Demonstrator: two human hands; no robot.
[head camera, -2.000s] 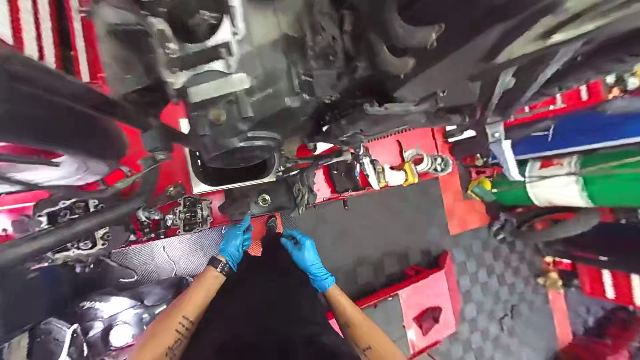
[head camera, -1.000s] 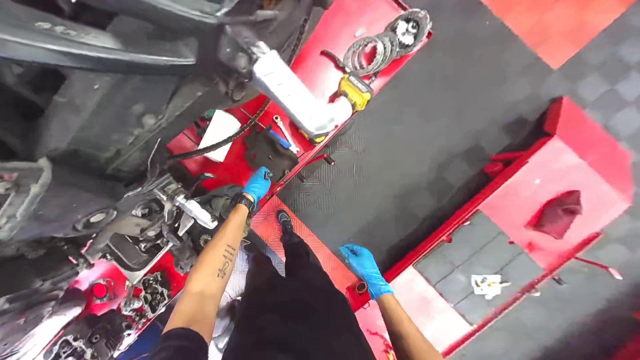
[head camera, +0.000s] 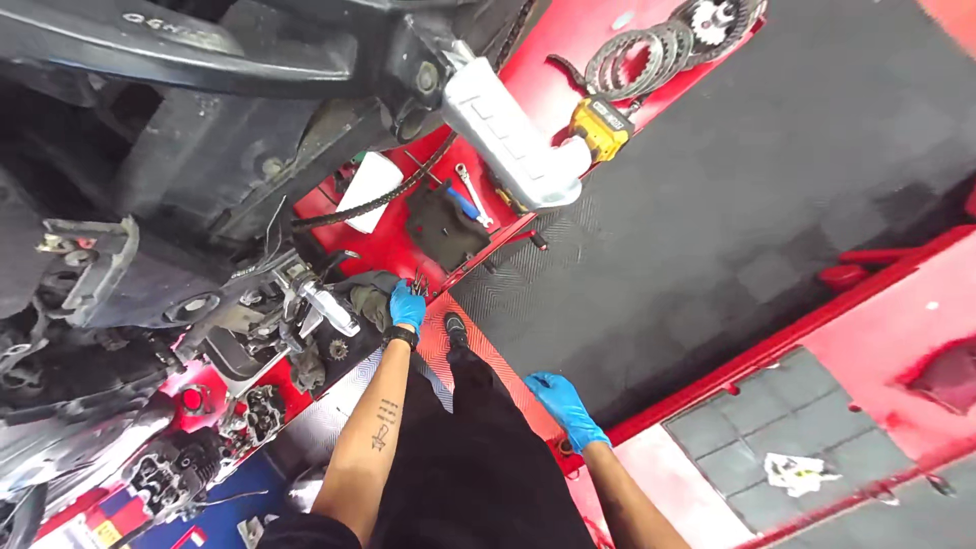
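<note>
My left hand (head camera: 408, 305), in a blue glove, is at the edge of the red lift platform (head camera: 366, 261), its fingers closed around several small metal bolts (head camera: 419, 285). Beside it lie grey cloths (head camera: 371, 299). My right hand (head camera: 560, 400), also gloved in blue, hangs over the floor near the second red lift, fingers loosely bent, and nothing shows in it. On the platform ahead lie a dark flat plate (head camera: 444, 227), a combination wrench (head camera: 474, 197), a blue-handled tool (head camera: 463, 203) and a folded white paper (head camera: 371, 191).
A motorcycle frame (head camera: 229, 130) fills the upper left, its silver footrest bracket (head camera: 507, 133) jutting over the platform. A yellow power tool (head camera: 600, 128) and clutch rings (head camera: 629, 65) lie beyond. Engine parts (head camera: 263, 412) are at lower left; a second red lift (head camera: 854, 305) stands right.
The view has swung far from the first frame. Since one second ago, my left hand has come back to the platform corner by the cloths, and bolts now show at its fingers.
</note>
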